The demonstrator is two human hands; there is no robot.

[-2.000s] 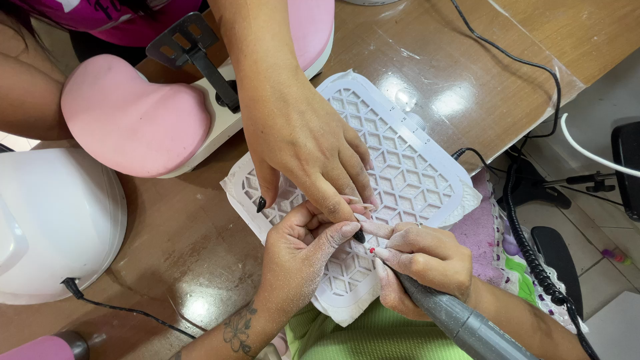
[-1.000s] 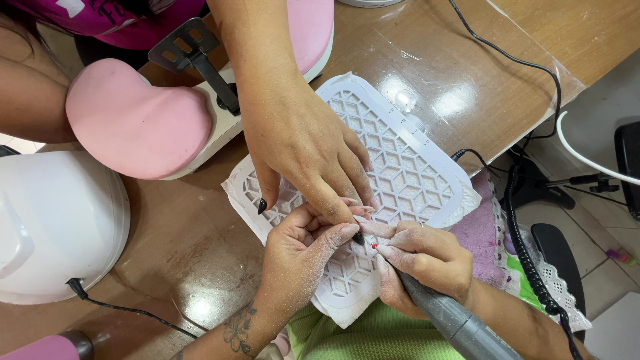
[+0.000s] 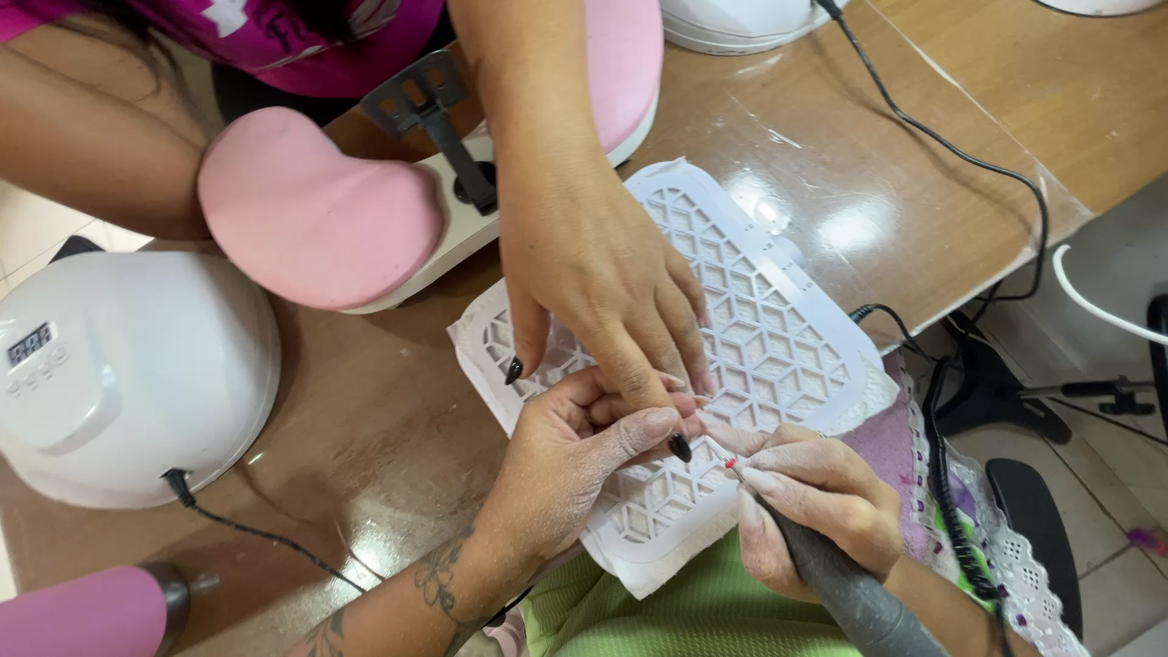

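My left hand [image 3: 584, 456], dusted with pale powder, pinches a finger of the other person's hand [image 3: 593, 265] near its black-painted nail [image 3: 680, 447]. That hand reaches down from the top, its other fingers spread over a white nail dust collector [image 3: 844, 365] with a patterned grille. In my right hand [image 3: 821, 511] is the grey handpiece of an electric nail drill [image 3: 849, 584]. Its thin bit, with a red band [image 3: 731, 464], points at the held finger just right of the black nail. Whether the bit touches the finger I cannot tell.
A pink padded armrest [image 3: 319, 210] with a black bracket [image 3: 447, 137] stands between me and the other person. At left are a white nail lamp [image 3: 137, 365] and a pink cylindrical item [image 3: 91, 611]. Another white device [image 3: 739, 23] is at the top. A black cable [image 3: 949, 151] crosses the right side.
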